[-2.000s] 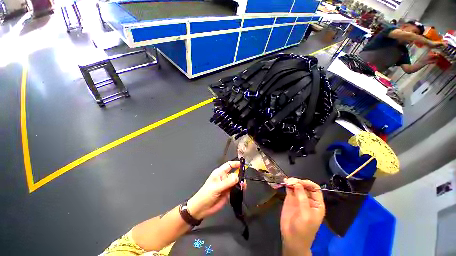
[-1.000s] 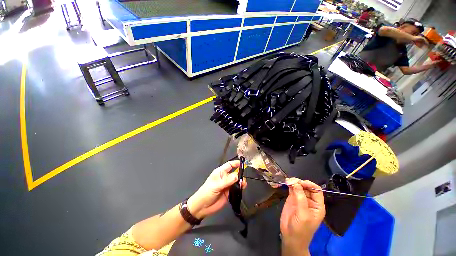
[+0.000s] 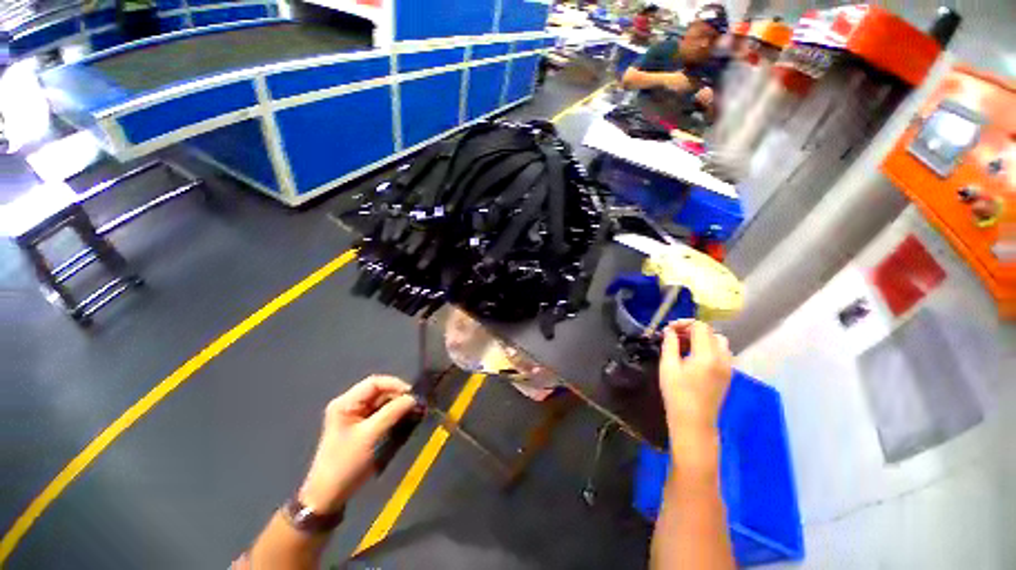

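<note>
My left hand [image 3: 354, 436] pinches a short dark part of a black strap [image 3: 398, 438] between thumb and fingers, low in front of me. My right hand [image 3: 695, 376] is raised at the right, beside the blue tub [image 3: 635, 298] and a small dark pot [image 3: 622, 370]. Its thumb and fingertips are close together; blur hides whether the thin applicator is in them. The large black strap pile [image 3: 490, 223] with silver fittings lies on the dark side table [image 3: 590, 345].
A yellow disc [image 3: 702, 281] and pale stick [image 3: 664, 308] are at the tub. A blue bin [image 3: 760, 468] stands at lower right. An orange control box [image 3: 960, 167] is at right. A person [image 3: 677, 76] works behind a white table [image 3: 657, 153]. A blue-and-white machine [image 3: 334, 117] stands behind.
The view has turned right. My hands have moved apart; my right hand has left the strap and is now by the pot and tub. The thin rod no longer shows clearly.
</note>
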